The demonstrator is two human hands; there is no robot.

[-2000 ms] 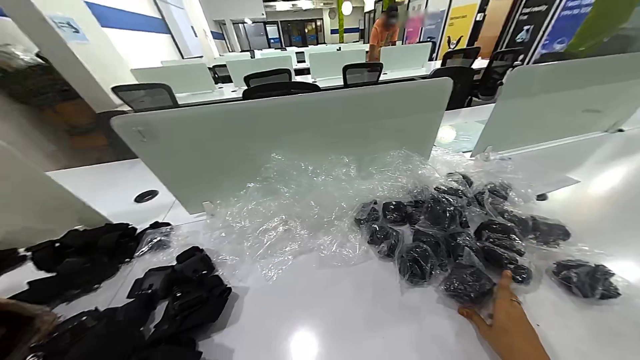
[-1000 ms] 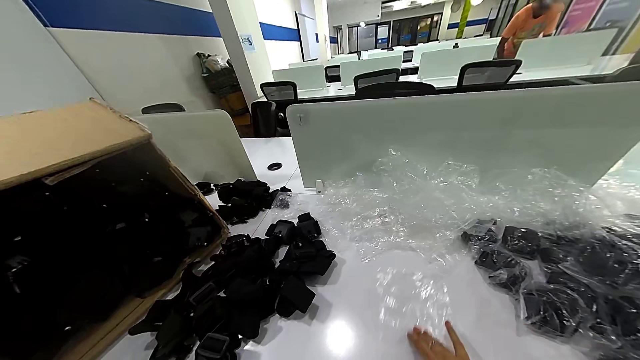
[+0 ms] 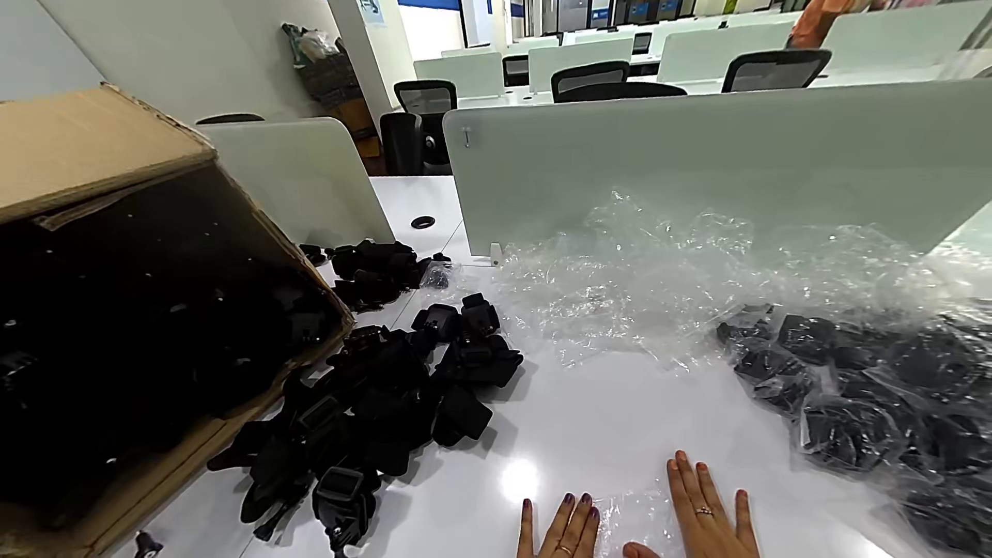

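Both hands lie low in the view, palms down. My left hand [image 3: 564,535] rests at the left edge of a clear plastic bag [image 3: 632,515] on the white table, fingers apart. My right hand [image 3: 709,511] touches the bag's right side, fingers spread. Whether anything is inside the bag cannot be told. To the left is a heap of black strapped devices with mounts [image 3: 395,395], unwrapped. On the right sits a pile of similar black items in clear plastic bags [image 3: 852,426]. Crumpled clear plastic bags [image 3: 643,279] spread between the heaps, against the partition.
An open cardboard box [image 3: 101,155], lying on its side, holds more black items at the left. A smaller black heap [image 3: 380,267] lies behind it. A frosted partition [image 3: 697,155] bounds the table's back. Office chairs [image 3: 589,81] and a person in orange [image 3: 821,19] are beyond.
The view has swung left, bringing in the cardboard box. My left hand has come into view, and both hands are now at a clear bag; two seconds ago my right hand was beside the bagged pile.
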